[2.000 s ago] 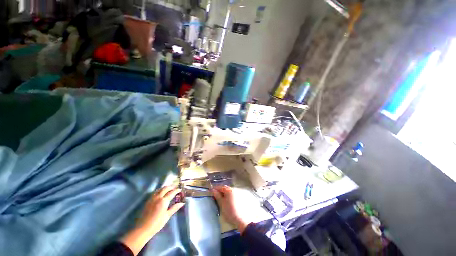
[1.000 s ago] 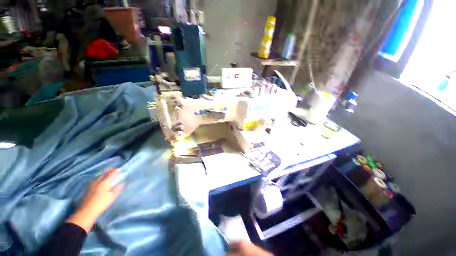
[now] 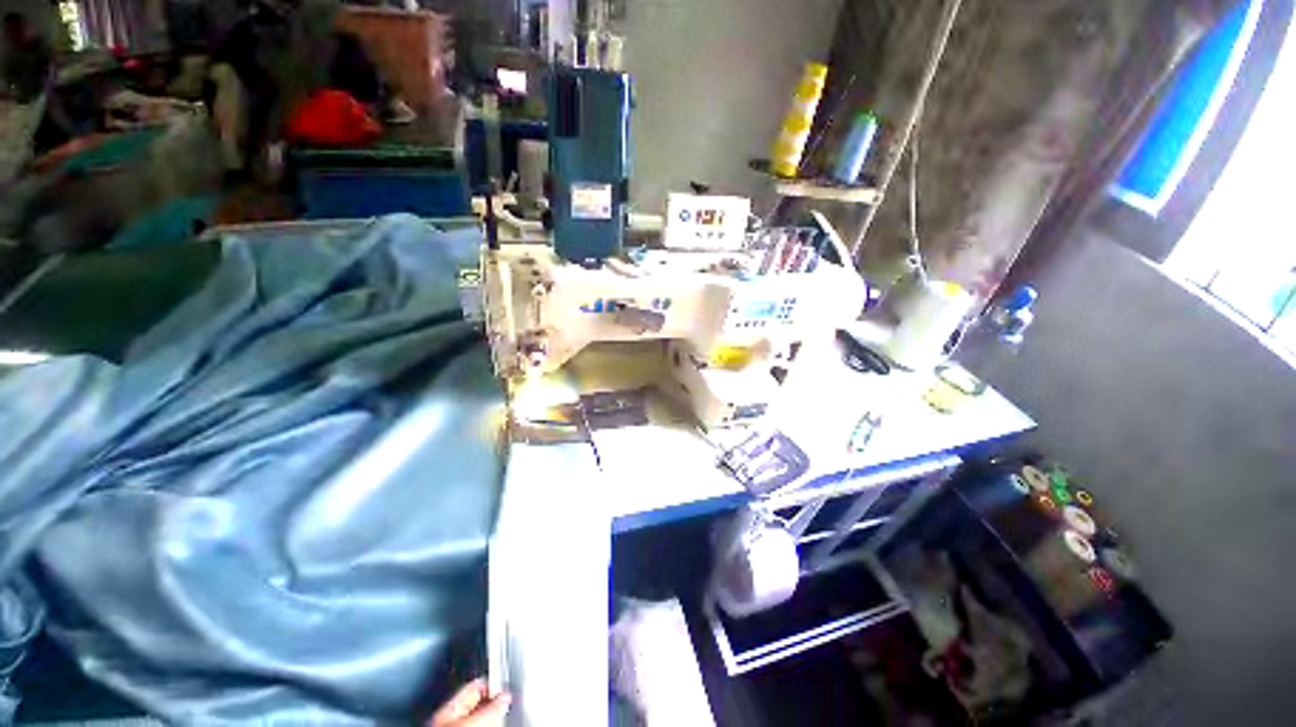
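Note:
The large light-blue fabric point(image 3: 270, 526) lies in loose folds over the table at left and down the front. A white strip point(image 3: 552, 611) runs from the machine's needle area point(image 3: 533, 398) down over the front edge and out of the picture. The cream sewing machine point(image 3: 611, 310) stands behind, its needle area lit yellow. Fingers of one hand, seemingly my left hand point(image 3: 472, 706), show at the bottom edge beside the white strip, where it meets the blue fabric. The rest is cut off, so its grip is unclear. My right hand is out of view.
The metal guide point(image 3: 768, 462) and white roll point(image 3: 756, 565) are at the table's front edge. Small snips point(image 3: 863, 432) and black-handled scissors point(image 3: 863, 352) lie on the tabletop point(image 3: 938, 443). A dark crate of thread cones point(image 3: 1080, 568) is on the floor at right.
Both hands have left the needle area; one now shows only at the bottom edge. The white strip now hangs toward me, and the view has turned to show more floor at right.

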